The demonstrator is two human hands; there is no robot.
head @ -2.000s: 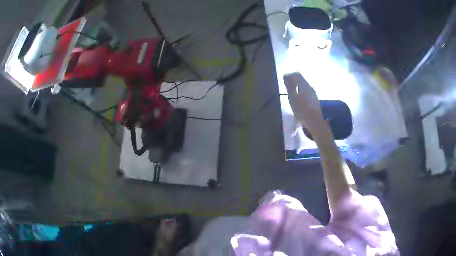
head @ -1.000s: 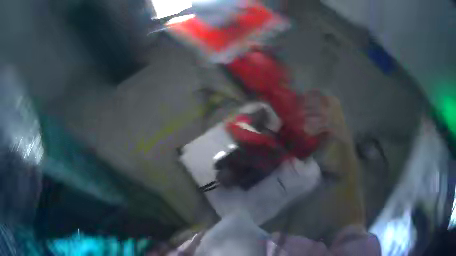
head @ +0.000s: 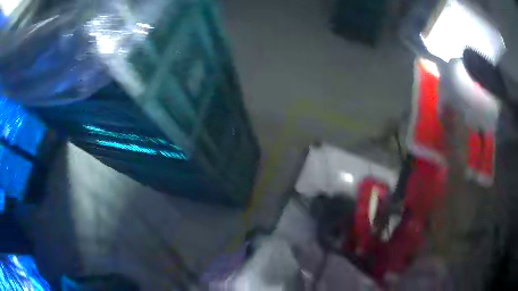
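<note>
No hand of mine shows clearly; only blurred pale clothing is at the bottom edge. A large green-teal plastic crate (head: 210,131) with slotted sides stands at the left. Shiny clear plastic film (head: 62,54) lies over its top. At the right, a blurred red robot arm (head: 420,199) holds up a red board with pale edges (head: 427,113). A white unit with a dark top (head: 477,79) sits on that board, beside a bright white glare.
The arm's white base (head: 335,170) is on the floor at lower centre right. Yellow floor lines (head: 318,108) run between crate and base. Blue shiny things (head: 20,165) are at the left edge. A dark object (head: 360,20) stands at the top.
The view has swung left. The robot arm now shows at the right, and the green crate and film have come in at the left. The long table and my arm over it have left the picture.
</note>
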